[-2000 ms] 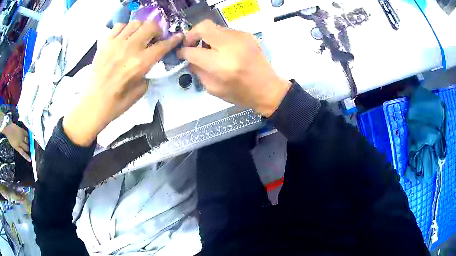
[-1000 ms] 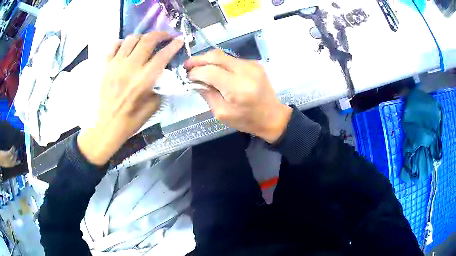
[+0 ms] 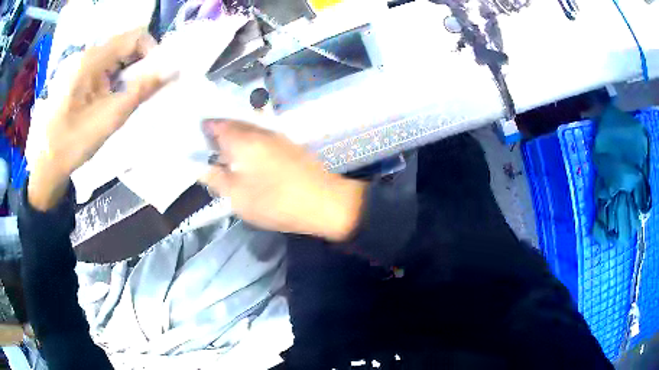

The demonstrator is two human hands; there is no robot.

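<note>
A pale garment piece point(image 3: 170, 134) lies spread over the table's left front, its lower corner on the dark board. My left hand point(image 3: 97, 105) is on its upper left part, thumb and fingers apart with pale cloth between them; whether they grip it is unclear. My right hand point(image 3: 278, 177) is blurred at the piece's right side, fingers curled. A small grey metallic tool point(image 3: 206, 156), possibly thread snips, shows at its fingertips. The needle area is cut off at the top edge, under purple-white light.
The waste slot point(image 3: 321, 65) and a round dark hole point(image 3: 259, 97) are right of the cloth. A dark thread clump point(image 3: 485, 54) hangs over the table edge. A loose pale garment pile point(image 3: 188, 289) hangs below the table. Teal cloth point(image 3: 621, 177) drapes a blue crate point(image 3: 563, 238).
Both hands have moved left and away from the needle area, the right one also towards me. The pale piece is now spread out flatter, and the waste slot is uncovered.
</note>
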